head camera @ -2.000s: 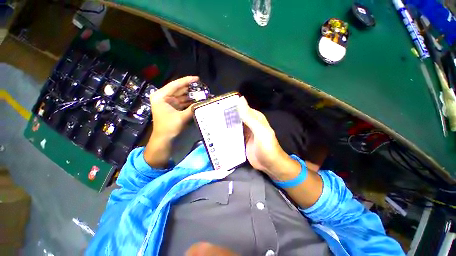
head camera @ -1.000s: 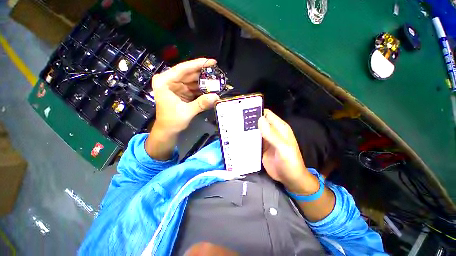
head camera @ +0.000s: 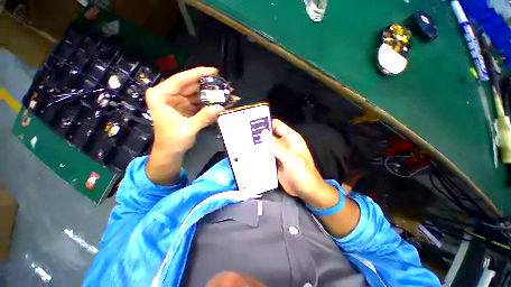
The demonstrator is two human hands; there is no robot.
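My left hand (head camera: 178,112) holds a small round dark watch module (head camera: 214,91) between thumb and fingers, with its metal and circuit parts showing. My right hand (head camera: 294,157) holds a smartphone (head camera: 246,154) by its right side, with the right thumb over the screen. The screen is white with a dark menu box near its upper right. The module is just above the phone's top left corner. Both are over my lap, off the bench. The fingers behind the phone are hidden.
A black compartment tray (head camera: 84,137) on a green board is at the left. On the green bench (head camera: 347,67) are an opened device half (head camera: 393,50), a round black case (head camera: 424,26), a coiled cable (head camera: 315,8), a marker pen (head camera: 469,39) and a cream-handled tool (head camera: 500,120).
The view has shifted, so the bench items and tray sit further left than one second ago. The right thumb now lies over the screen by the menu box. The module stays in my left hand.
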